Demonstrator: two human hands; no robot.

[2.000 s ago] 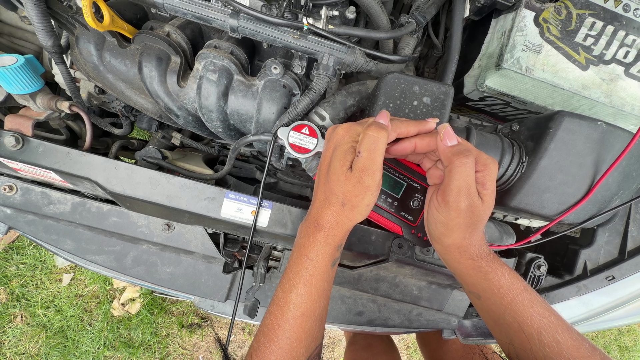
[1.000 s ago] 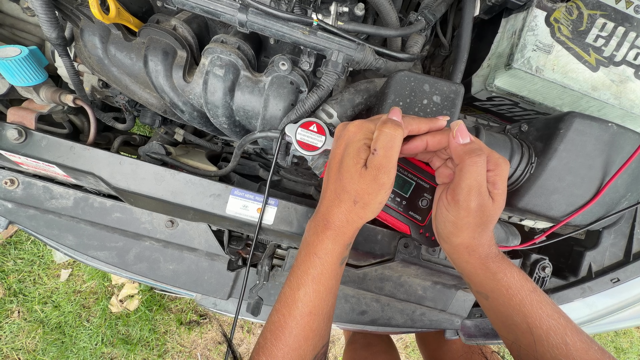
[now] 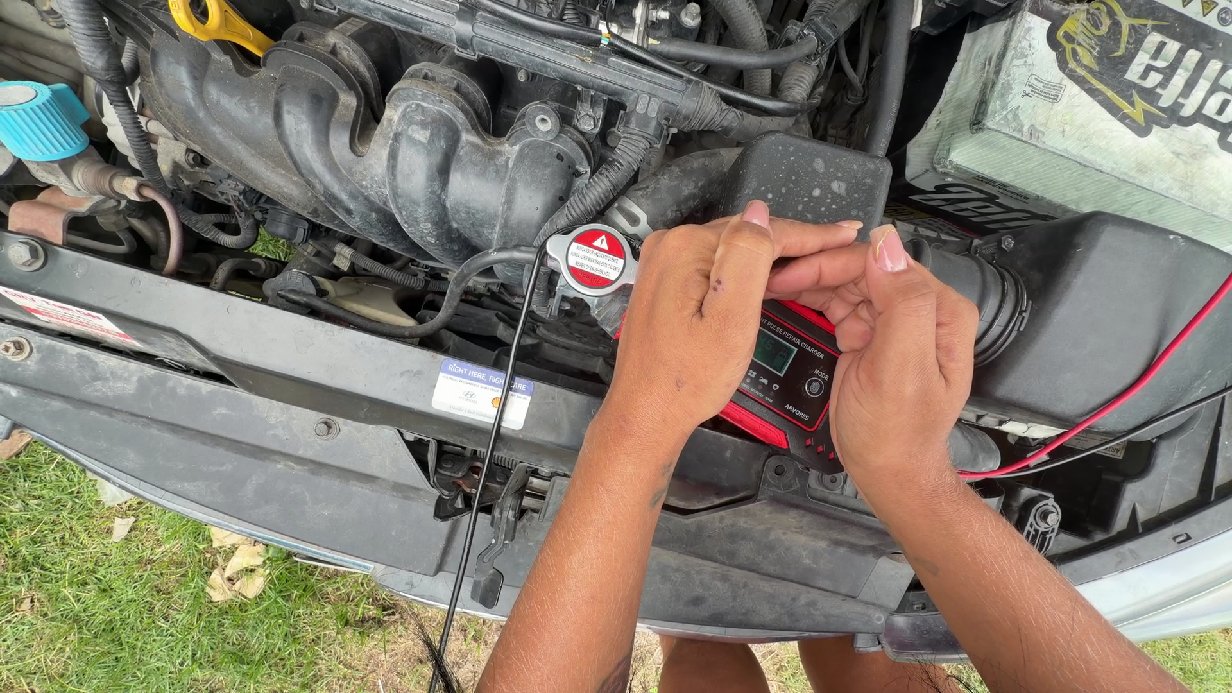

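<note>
A red and black battery charger (image 3: 791, 371) with a small display lies on the front of the engine bay. My left hand (image 3: 698, 308) is raised over its left part, fingers stretched to the right and thumb up. My right hand (image 3: 895, 318) curls over its right side, with thumb and index finger close to my left fingertips. Nothing is seen in either hand; whether they touch the charger is unclear. A red cable (image 3: 1121, 395) and a black cable (image 3: 1169, 420) run off to the right. A thin black cord (image 3: 493, 438) hangs left of my left hand.
The radiator cap (image 3: 594, 260) is beside my left hand. Behind are the black intake manifold (image 3: 414, 159) and a yellow dipstick handle (image 3: 223, 27). A car battery (image 3: 1088, 106) stands at the back right, the black air filter housing (image 3: 1097, 318) before it. A blue cap (image 3: 40, 120) is at left.
</note>
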